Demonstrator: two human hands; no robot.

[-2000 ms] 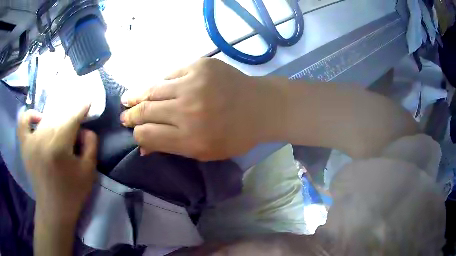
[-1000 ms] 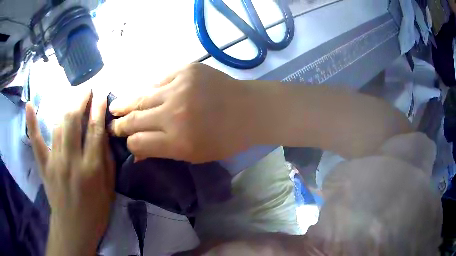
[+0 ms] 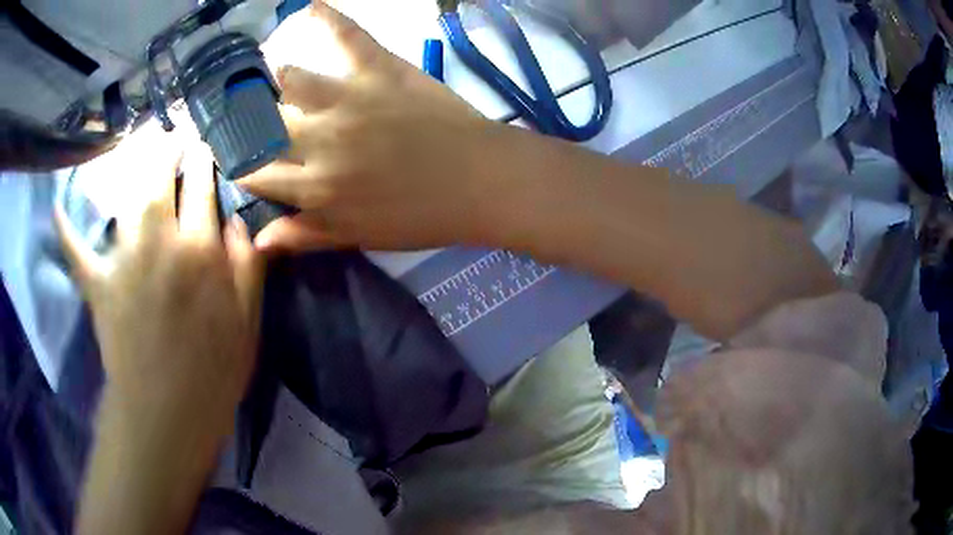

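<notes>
A dark garment panel (image 3: 366, 345) runs from the needle area over the table's front edge. A light garment panel (image 3: 303, 460) with a stitched line hangs below it. My left hand (image 3: 172, 272) lies palm down at the left of the dark cloth, fingers spread and pointing to the needle area. My right hand (image 3: 366, 157) reaches in behind the ribbed knob (image 3: 242, 120), its fingers bent and its lowest fingertips by the dark cloth's edge. Whether it grips anything is hidden. Presser foot and needle are lost in glare and behind the hands.
Blue-handled scissors (image 3: 533, 89) lie on the white machine bed (image 3: 669, 63), partly behind my right hand and forearm. A printed ruler scale (image 3: 491, 287) runs along the grey front edge. Pale and dark cloth pieces (image 3: 867, 199) hang at the right. A dark curved lever (image 3: 52, 141) is at far left.
My right hand has moved up from the cloth to beside the knob, uncovering more of the ruler and dark panel. My left hand stays by the needle area. The scissors are now more covered.
</notes>
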